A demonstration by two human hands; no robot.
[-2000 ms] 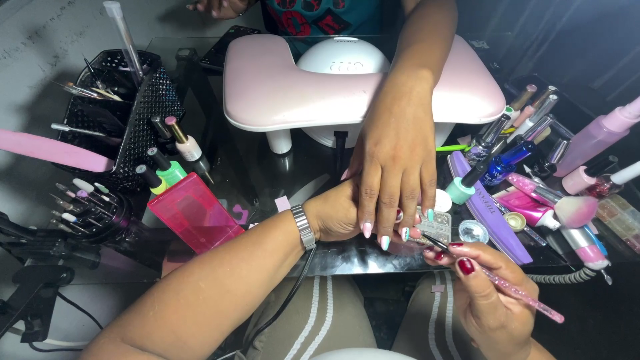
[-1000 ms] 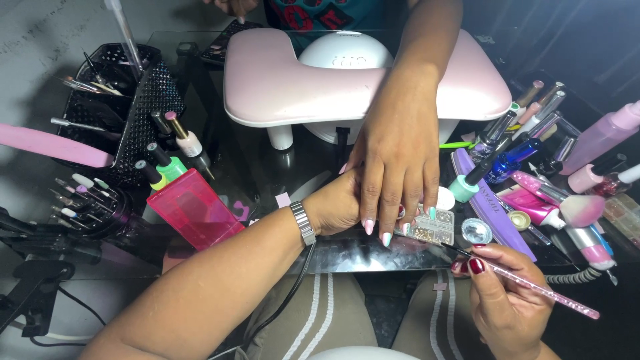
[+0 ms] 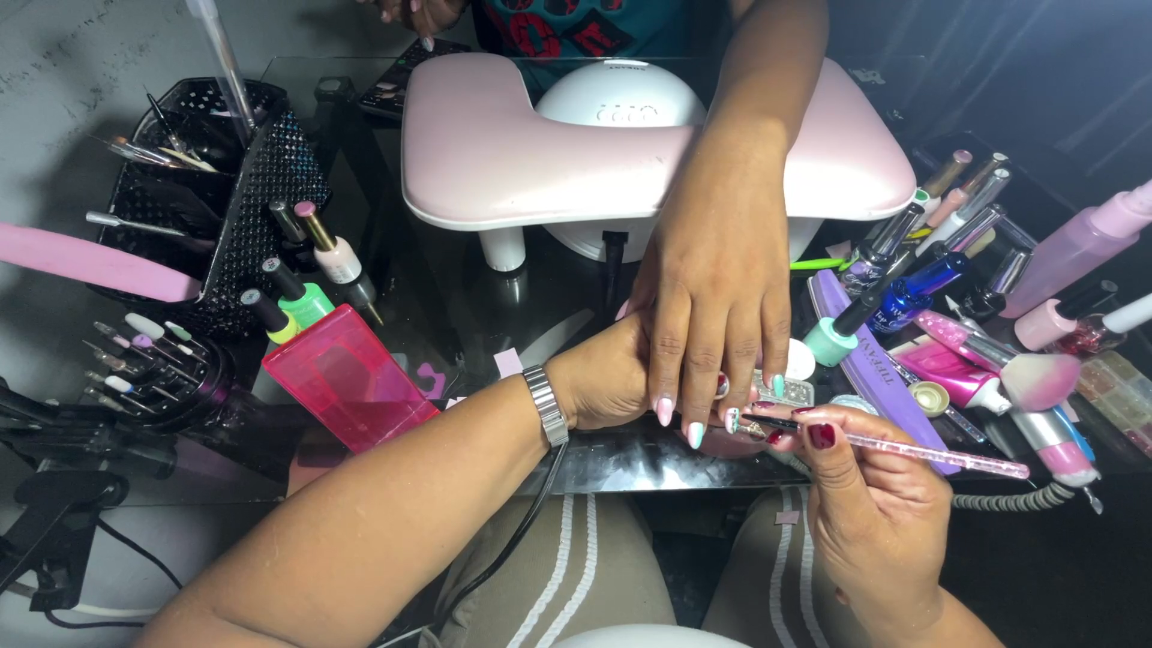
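Observation:
My left hand (image 3: 605, 373), with a metal watch band at the wrist, lies under the fingers of another person's hand (image 3: 720, 243); most of my fingers are hidden beneath it. That hand rests palm down, its nails painted pink, mint and white. In my right hand (image 3: 864, 495) is a thin brush with a pink glittery handle (image 3: 945, 454), its tip at one of the decorated nails. Just behind those fingers lies a small clear case of tiny decorations (image 3: 792, 391), partly covered.
A pink armrest (image 3: 549, 180) stands over a white nail lamp (image 3: 621, 94). Polish bottles, a purple file (image 3: 877, 369) and a nail drill (image 3: 1053, 441) crowd the right. At left are a black brush organizer (image 3: 270, 180), drill bits and a pink translucent box (image 3: 346, 378).
My right hand has moved left and up from near the decoration case one second ago, bringing the brush tip to the other person's nail. My left hand has stayed in place.

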